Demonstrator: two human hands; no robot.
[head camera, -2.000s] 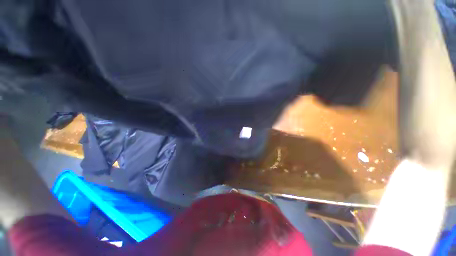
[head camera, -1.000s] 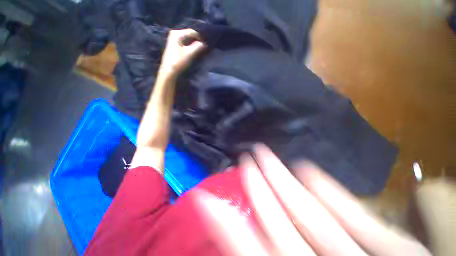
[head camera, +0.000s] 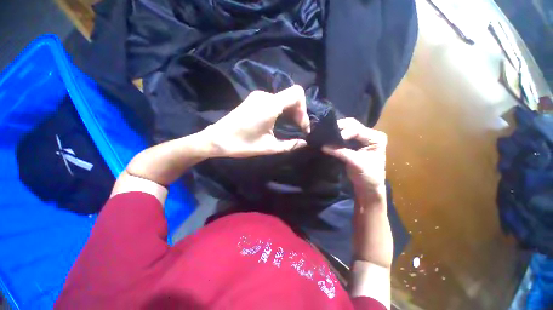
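Observation:
A black garment lies spread over the near side of the brown table, matte cloth to the right. Its shiny, wrinkled black lining shows to the left and in the middle. My left hand pinches the black cloth between thumb and fingers. My right hand pinches a small matte corner of the same cloth, close beside the left. The exact garment part between my fingertips cannot be told.
A blue plastic tub stands at the left, with a dark bundle with a white tie inside. The brown table carries pale scraps and narrow strips. Another dark heap lies at the right edge.
The lifted garment has come down and lies spread with its lining showing. My right hand has moved from the blurred foreground onto the cloth; my left hand has moved right beside it.

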